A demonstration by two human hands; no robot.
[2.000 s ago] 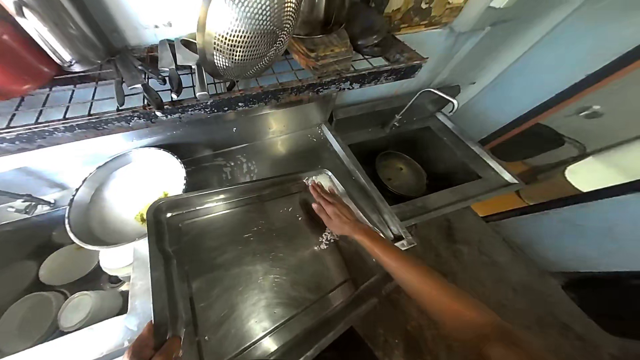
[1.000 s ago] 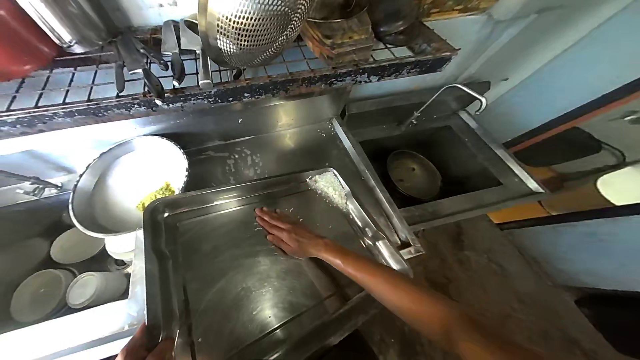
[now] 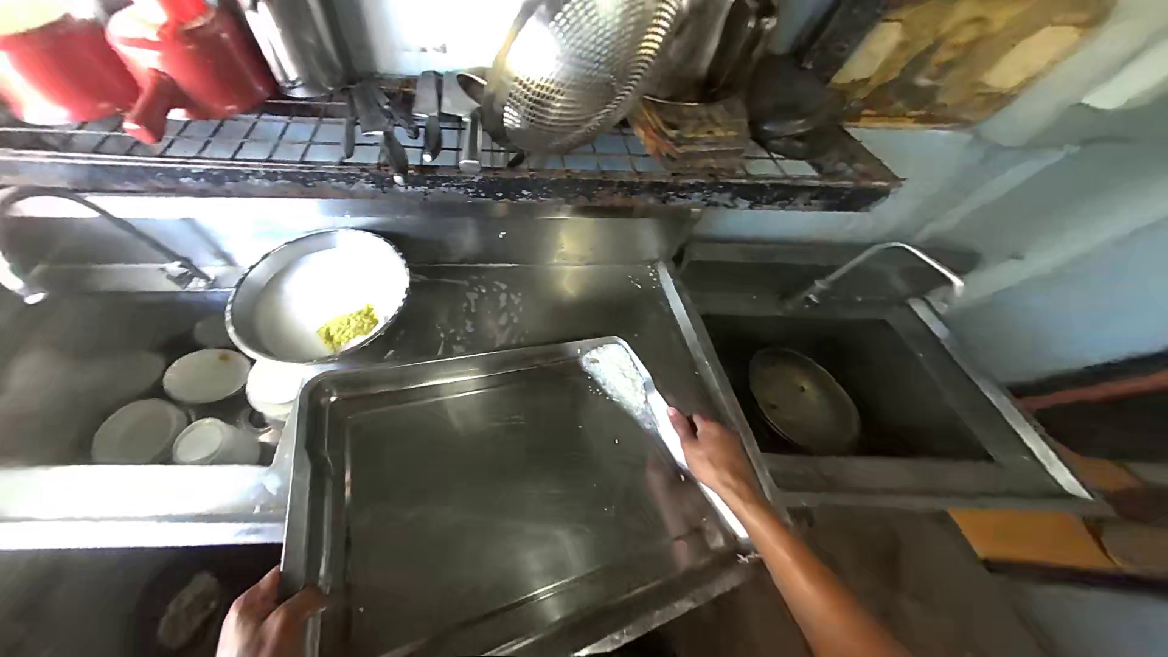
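Observation:
A large metal baking tray (image 3: 511, 493) lies tilted across the sink counter. My left hand (image 3: 269, 616) grips its near left rim, with the fingers over the edge. At the tray's right rim is my right hand (image 3: 716, 456), its thumb and fingers on the edge; part of its grip is hidden. A patch of white grains (image 3: 616, 374) lies in the far right corner, and a few specks dot the tray floor. Beyond the tray's left side stands a round metal bowl (image 3: 274, 310) with a yellow scrubber (image 3: 349, 327) in it.
White bowls and cups (image 3: 208, 376) fill the left sink. In the right sink (image 3: 885, 392) lies a round metal pan (image 3: 803, 401). Above the counter runs a wire shelf (image 3: 301, 137) with red pots (image 3: 196, 59), knives, and a perforated metal strainer (image 3: 579, 73). A curved faucet (image 3: 885, 251) rises behind the right sink.
My right hand has moved from the tray's inner surface to its right rim. White grains stay in the far right corner. The view has shifted, showing more on the left.

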